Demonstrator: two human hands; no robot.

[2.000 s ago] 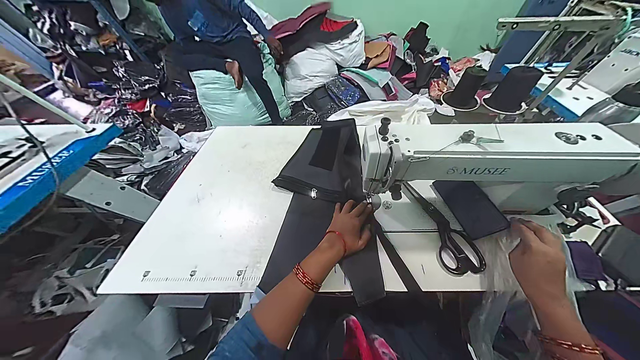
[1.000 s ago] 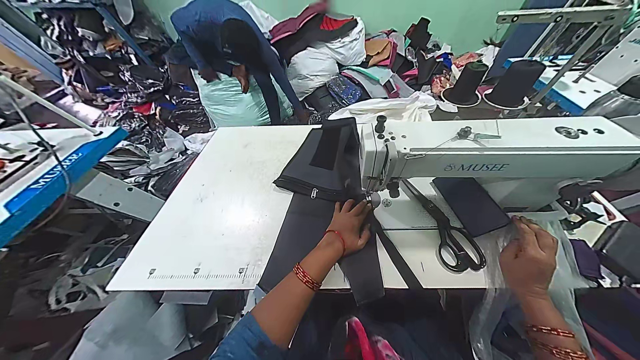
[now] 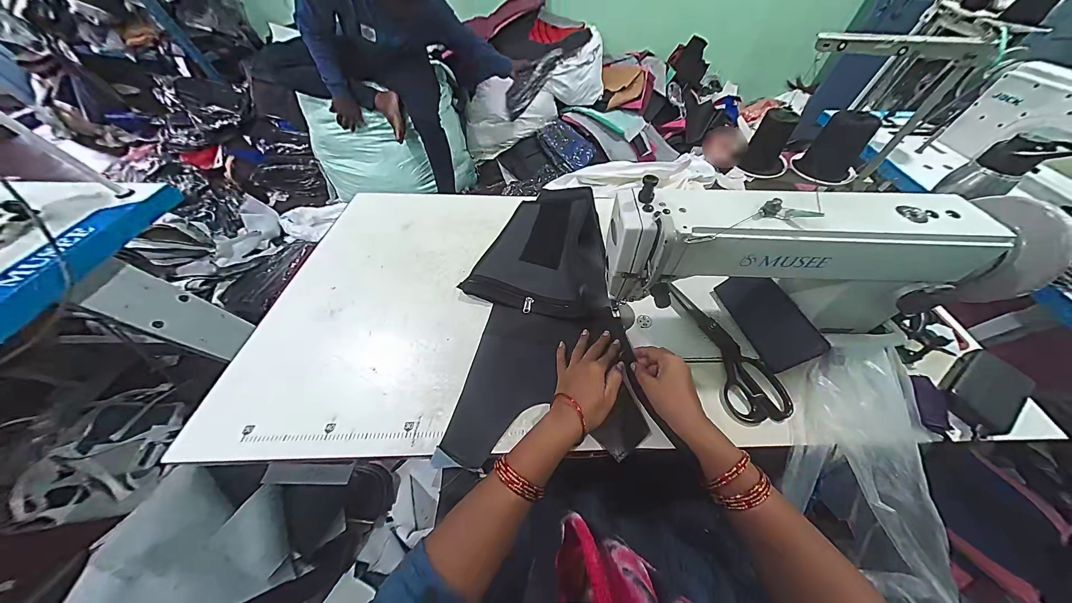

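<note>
A white sewing machine (image 3: pixel 804 239) stands on the right of the white table, its needle area over the edge of a dark fabric piece (image 3: pixel 502 360). Across that piece lies a folded dark section with a zipper (image 3: pixel 536 306) and its metal pull. My left hand (image 3: pixel 591 377) rests flat on the fabric just in front of the needle area, fingers apart. My right hand (image 3: pixel 666 385) pinches a narrow black strip (image 3: pixel 643 398) at the fabric's right edge, close beside my left hand. Black-handled scissors (image 3: pixel 745 377) lie to the right, pointing towards the machine.
A folded dark fabric piece (image 3: pixel 770 322) lies beside the scissors, and clear plastic (image 3: pixel 863 410) hangs over the table's front edge. Black thread cones (image 3: pixel 837 142) stand behind the machine. Beyond the table (image 3: pixel 335 335), another person (image 3: pixel 385 50) sits on a pale green sack (image 3: pixel 368 151) among heaped materials.
My right hand has moved left from beside the plastic to the black strip near my left hand. My left hand stays on the fabric. The person behind, bent over one second ago, is more upright.
</note>
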